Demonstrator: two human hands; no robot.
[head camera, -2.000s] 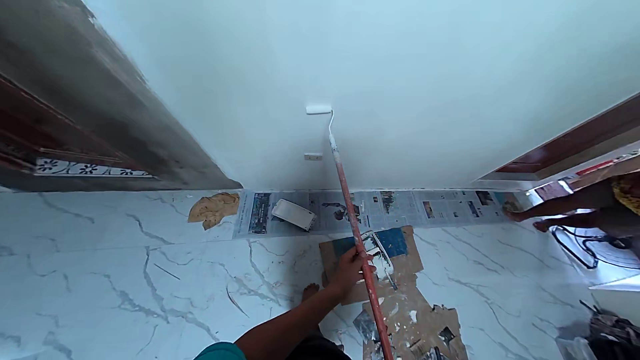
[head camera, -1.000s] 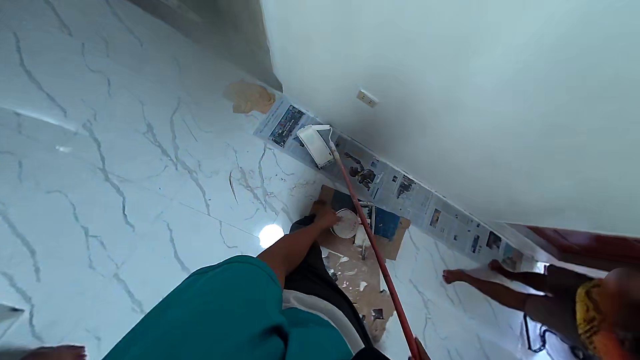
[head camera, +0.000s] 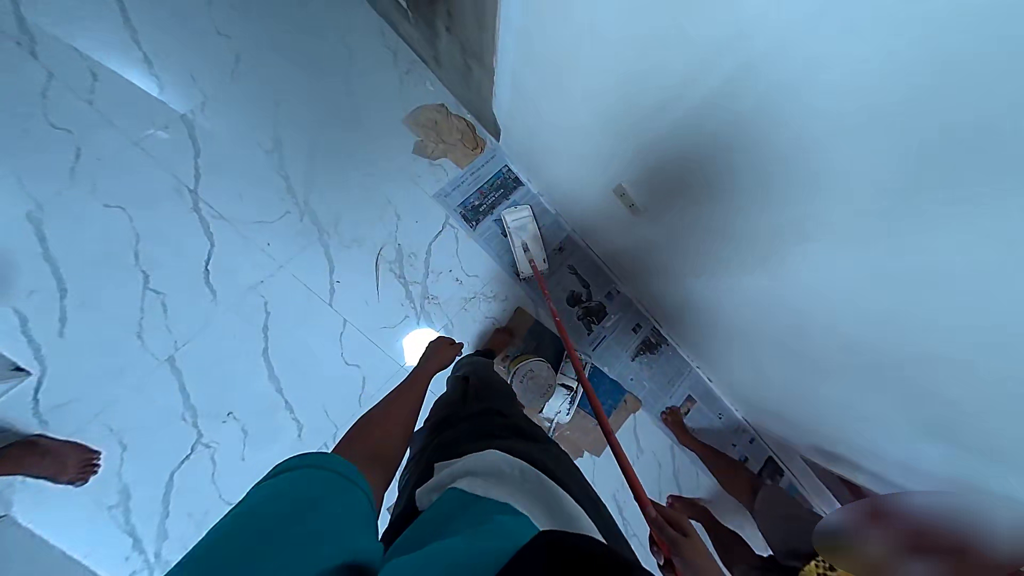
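Note:
My right hand (head camera: 676, 536), low at the right of centre, is closed around the red pole (head camera: 588, 388) of a paint roller. The pole runs up and away to a white paint tray (head camera: 520, 220) lying on newspaper (head camera: 604, 300), where the roller end rests; the roller head is hard to tell from the white paint. My left hand (head camera: 442, 354) hangs over the floor with curled fingers and no object visible in it. A round container with a pale lid (head camera: 532, 382) stands near my foot, beside a paint-marked white object (head camera: 564, 396) on cardboard (head camera: 584, 434).
Newspaper sheets line the foot of the white wall (head camera: 784, 224), which has a socket plate (head camera: 627, 198). Crumpled brown paper (head camera: 446, 134) lies at the corner. Another person's legs (head camera: 720, 472) are at lower right, and a bare foot (head camera: 60, 460) is at far left.
The roller has come down from the wall into the tray. My left hand has let go of the pole and moved left of it. The view has turned and tilted downward.

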